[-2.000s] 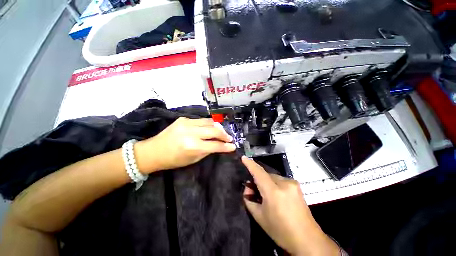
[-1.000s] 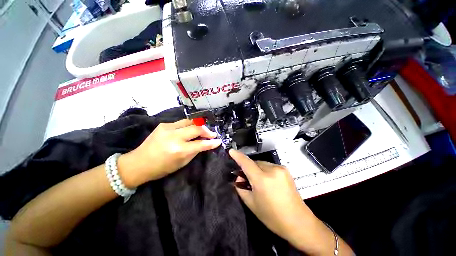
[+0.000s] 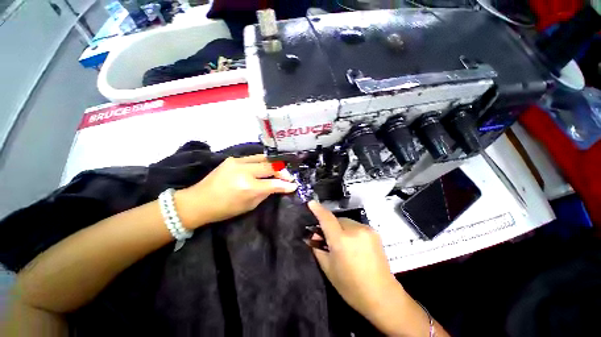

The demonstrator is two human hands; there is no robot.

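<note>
A dark charcoal garment (image 3: 263,263) lies over the lap and the left of the table, its edge at the needle area (image 3: 304,188) of the overlock machine (image 3: 303,122). My left hand (image 3: 230,187) presses the cloth beside the red piece, fingertips close to the presser foot. My right hand (image 3: 352,253) has its index finger on the cloth edge just in front of the foot. Its other fingers are curled around a slim dark pointed tool (image 3: 312,230), mostly hidden in the hand.
A black smartphone (image 3: 440,203) lies on the white table (image 3: 461,243) right of the needle area, above a printed ruler. Four black tension dials (image 3: 400,139) stand on the machine front. A white bin (image 3: 122,74) with dark cloth is behind the table.
The camera view has shifted, moving the machine and phone within the picture. Both hands stay at the needle area, holding the cloth in much the same way.
</note>
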